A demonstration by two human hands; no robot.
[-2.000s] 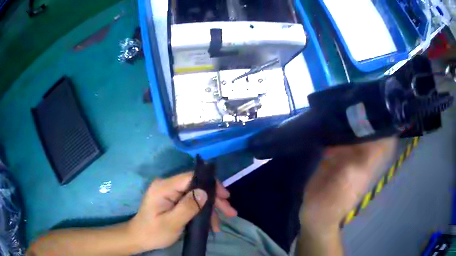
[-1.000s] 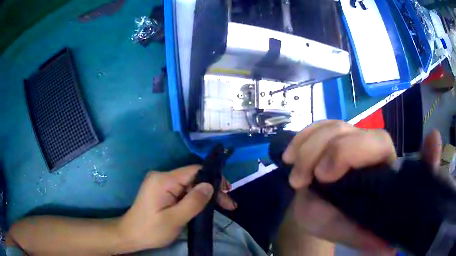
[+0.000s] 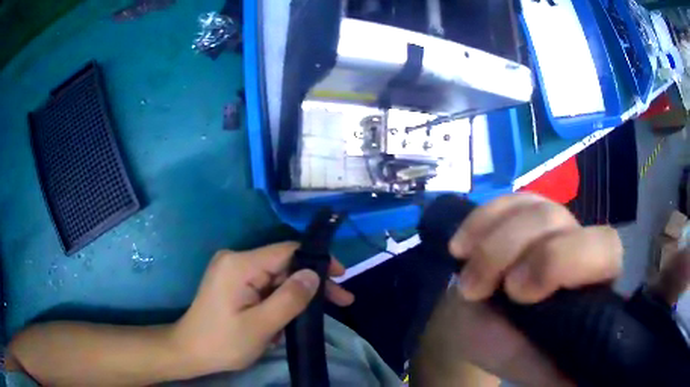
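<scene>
My left hand grips a long narrow black plastic part near its upper end, which points up towards the tray. My right hand is closed around a thick black electric screwdriver. Its dark nose end is just in front of the feeder's metal pick-up mechanism; the tip is too dark and blurred to make out. The silver-white screw feeder sits in a blue tray. A thin dark line shows between the black part and the screwdriver.
A black grid tray lies left on the green bench. A silvery crumpled bag and small dark pieces lie left of the feeder's tray. Another blue tray stands at the right. A red stool is beyond the bench edge.
The electric screwdriver has swung from level above my right hand to a slant down to the lower right, with my fingers now over it. The view has shifted; my left hand still holds the part.
</scene>
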